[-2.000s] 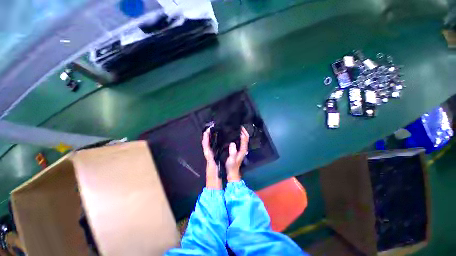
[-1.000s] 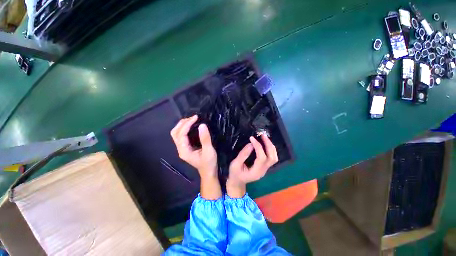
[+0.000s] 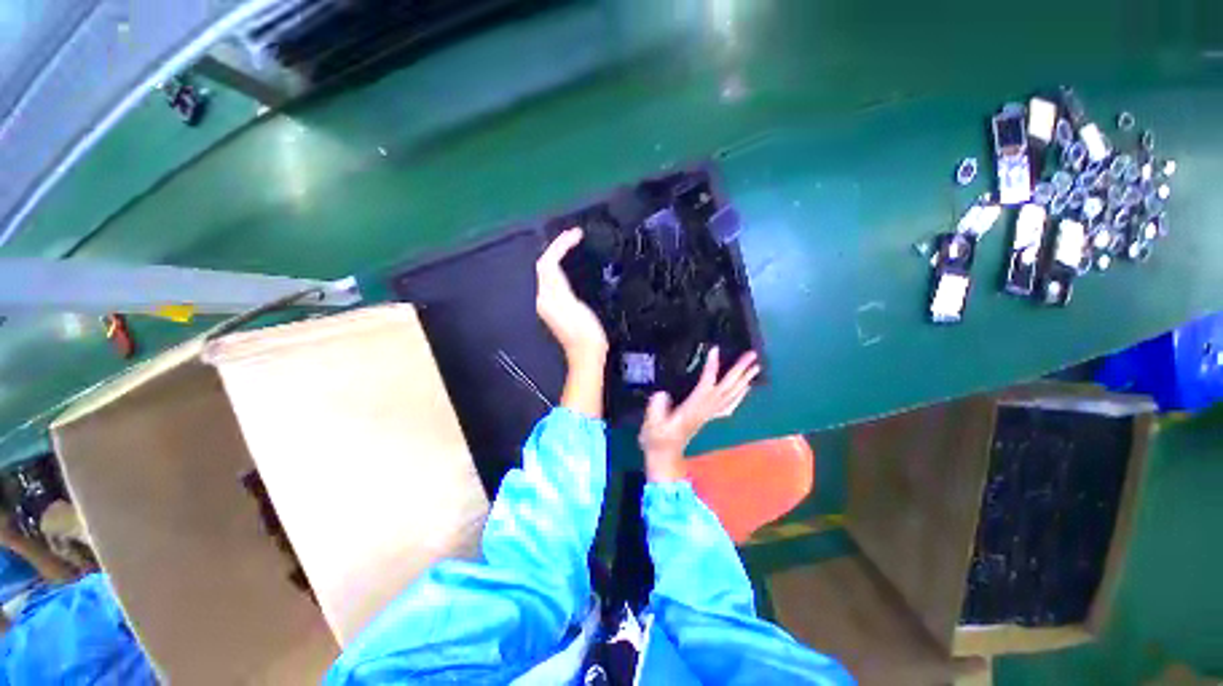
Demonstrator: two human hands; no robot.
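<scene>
A flat black divided tray lies on the green bench. Its right compartment is filled with loose black plastic parts; its left one shows bare apart from a thin pale line. My left hand is at the left side of the heap, fingers pointing up and apart. My right hand is at the tray's lower right edge, fingers spread. Both hands are bare and neither shows a part held.
Phones and small rings lie on the bench at right. An open carton stands at left, another with black contents at lower right. An orange stool is below the bench edge. A person's blue sleeve shows lower left.
My curled fingers have opened. My left hand has moved up along the heap's left side and my right hand is at the tray's lower right edge. The heap looks more spread out.
</scene>
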